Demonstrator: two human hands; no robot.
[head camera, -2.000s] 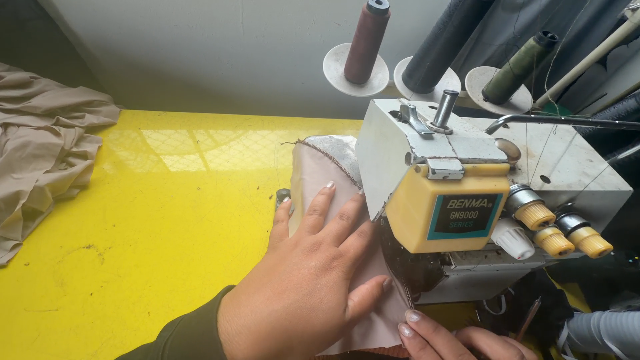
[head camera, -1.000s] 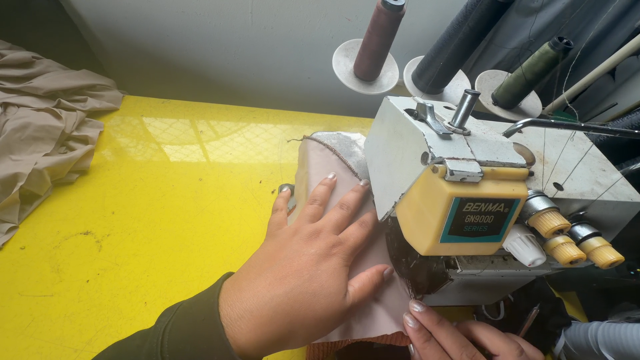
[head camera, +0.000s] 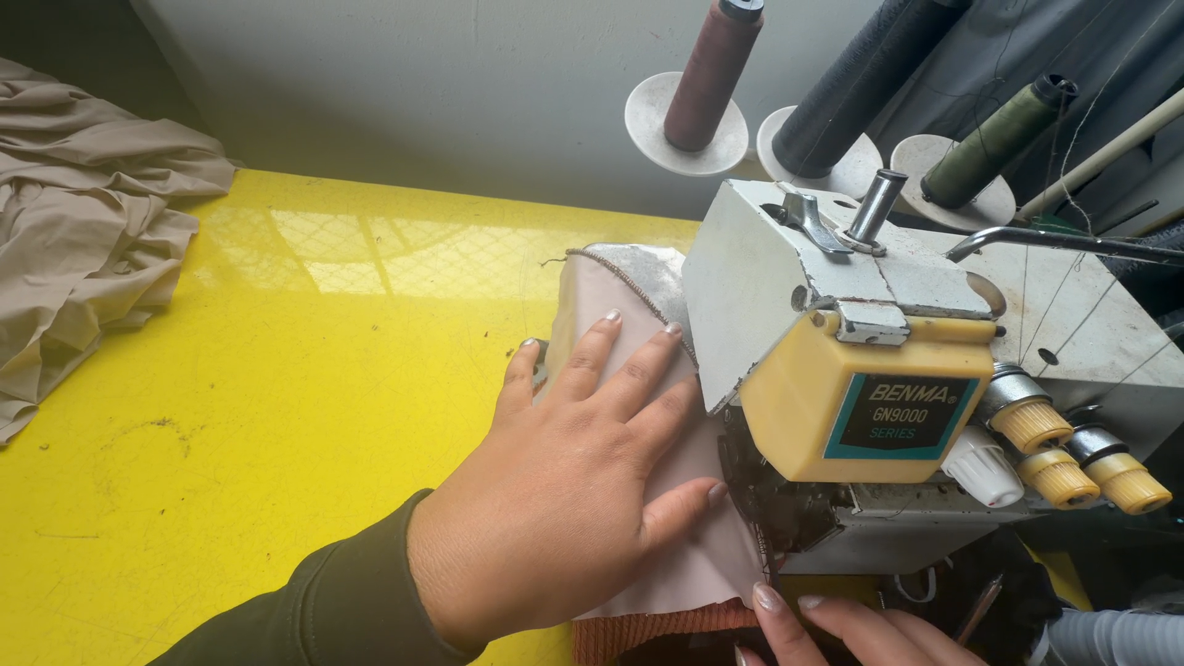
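Note:
A piece of pale pink fabric (head camera: 689, 555) with a brown overlocked edge lies along the left side of a Benma overlock sewing machine (head camera: 865, 398). My left hand (head camera: 564, 462) rests flat on this fabric, fingers spread, just left of the machine's yellowed cover. At the bottom, my right hand (head camera: 832, 634) is partly cut off by the frame; its fingertips touch the near corner of the fabric's edge, and I cannot tell whether they pinch it. Rust-brown ribbed fabric (head camera: 661, 624) shows beneath the near edge. The needle area is hidden behind the cover.
Crumpled beige fabric (head camera: 102, 213) lies at the left on the yellow table (head camera: 277, 444). Thread cones in brown (head camera: 712, 79), black (head camera: 860, 83) and green (head camera: 994, 143) stand behind the machine. Tension knobs (head camera: 1031, 425) jut out at its right. A grey corrugated hose (head camera: 1110, 638) is at the lower right.
The pink fabric's near edge has moved a little toward me, and more of the rust-brown ribbed fabric shows below it than two seconds ago. Both hands keep nearly the same places.

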